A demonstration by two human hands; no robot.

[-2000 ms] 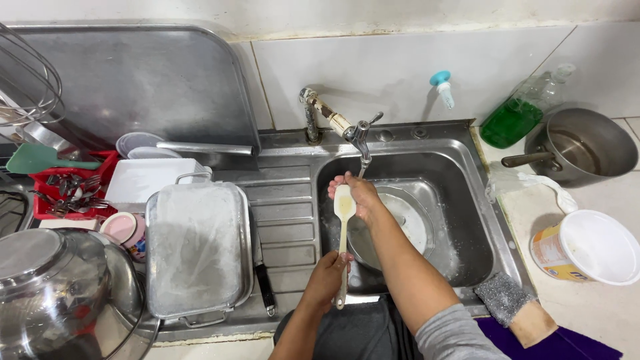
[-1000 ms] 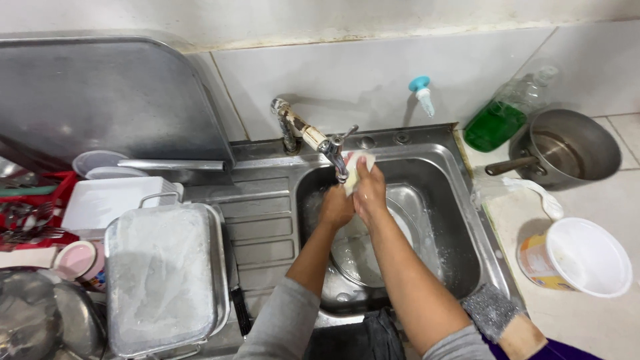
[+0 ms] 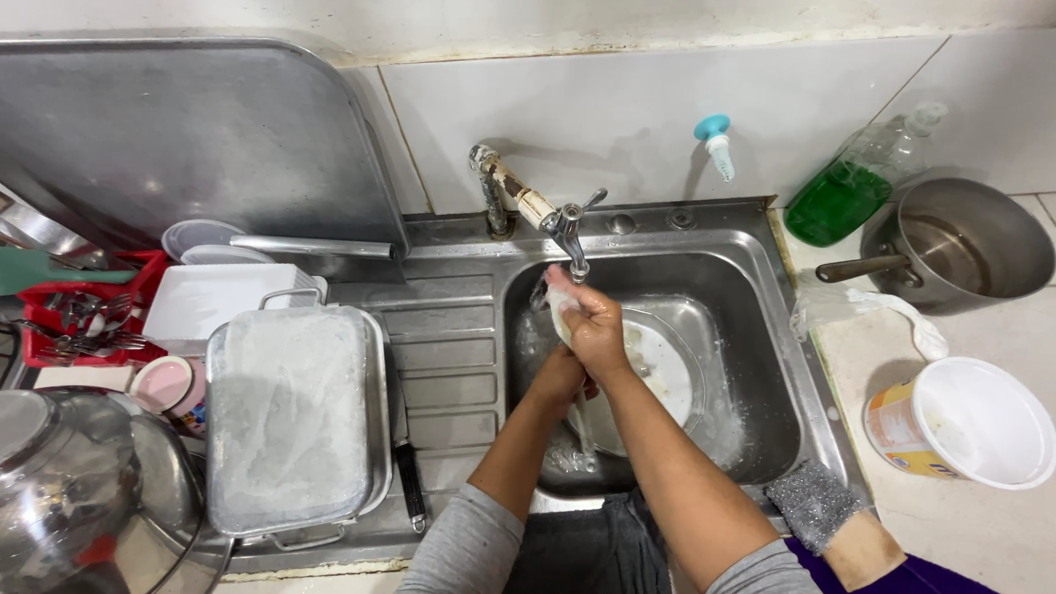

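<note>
A pale, long-handled spoon or spatula (image 3: 564, 318) is between my hands under the spout of the metal faucet (image 3: 569, 235). My right hand (image 3: 596, 330) closes around its upper part, near the blade. Just below, my left hand (image 3: 563, 378) grips the handle, whose end (image 3: 585, 433) points down into the stainless steel sink (image 3: 734, 346). Fingers cover much of the utensil. Beneath my hands, a round white-bottomed dish (image 3: 660, 371) lies in the basin with water around it.
Left stand an upturned baking pan (image 3: 289, 421), black-handled knife (image 3: 409, 487), red cutlery basket (image 3: 148, 297), metal bowls (image 3: 66, 487) and a large tray (image 3: 181, 140). Right are a saucepan (image 3: 957, 239), green liquid bottle (image 3: 841, 198), plastic tub (image 3: 982, 421) and scouring pad with sponge (image 3: 833, 520).
Two seconds ago the utensil was held upright in front of the faucet, its blade fully visible. Both hands have since moved under the spout and now wrap around it.
</note>
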